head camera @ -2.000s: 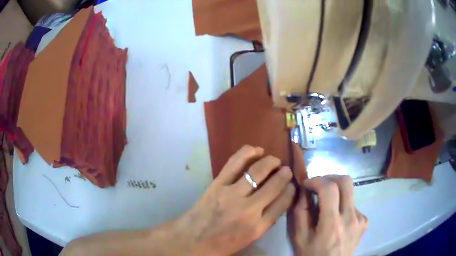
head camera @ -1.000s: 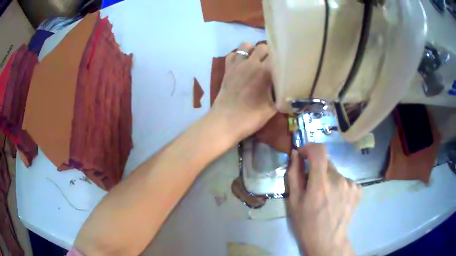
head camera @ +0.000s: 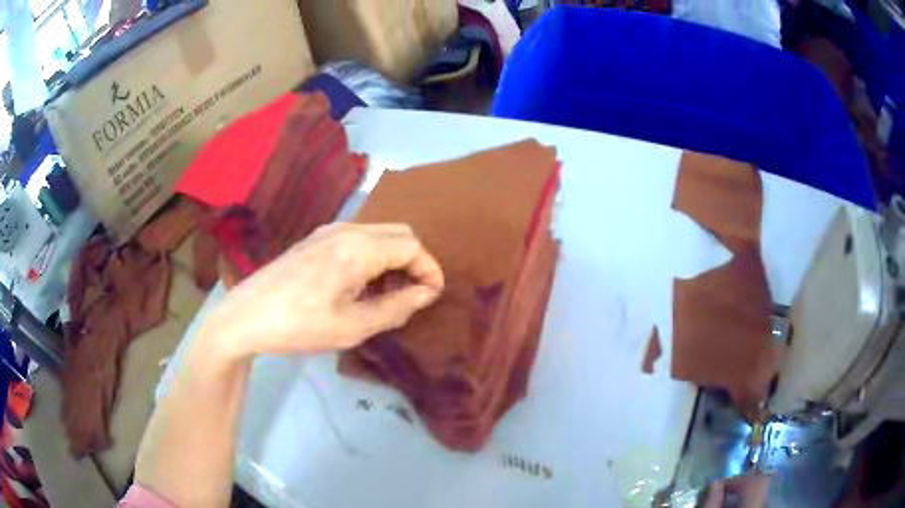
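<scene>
A thick bundle of rust-brown cut pieces [head camera: 456,218] lies on the white table, with ragged reddish side edges. My left hand [head camera: 342,288] is over the bundle's left part, fingers curled and thumb near the fingertips; whether it pinches any cloth I cannot tell. Part of my right hand [head camera: 742,490] shows at the bottom edge, blurred and cut off, just below the lit needle area. A brown panel [head camera: 722,322] lies beside the cream sewing machine head [head camera: 839,308], its lower end near the needle area. Another brown panel [head camera: 722,198] lies behind it.
A second bundle with a bright red top [head camera: 238,149] is at the far left, in front of a FORMIA cardboard box [head camera: 179,109]. A blue bin [head camera: 675,89] stands beyond the table. A small brown scrap [head camera: 651,351] lies on the table [head camera: 605,228]. Brown cloth [head camera: 114,327] is heaped at left.
The view has swung left and up. My left hand has left the cloth beside the machine head and is over the thick bundle. My right hand is now mostly out of the picture.
</scene>
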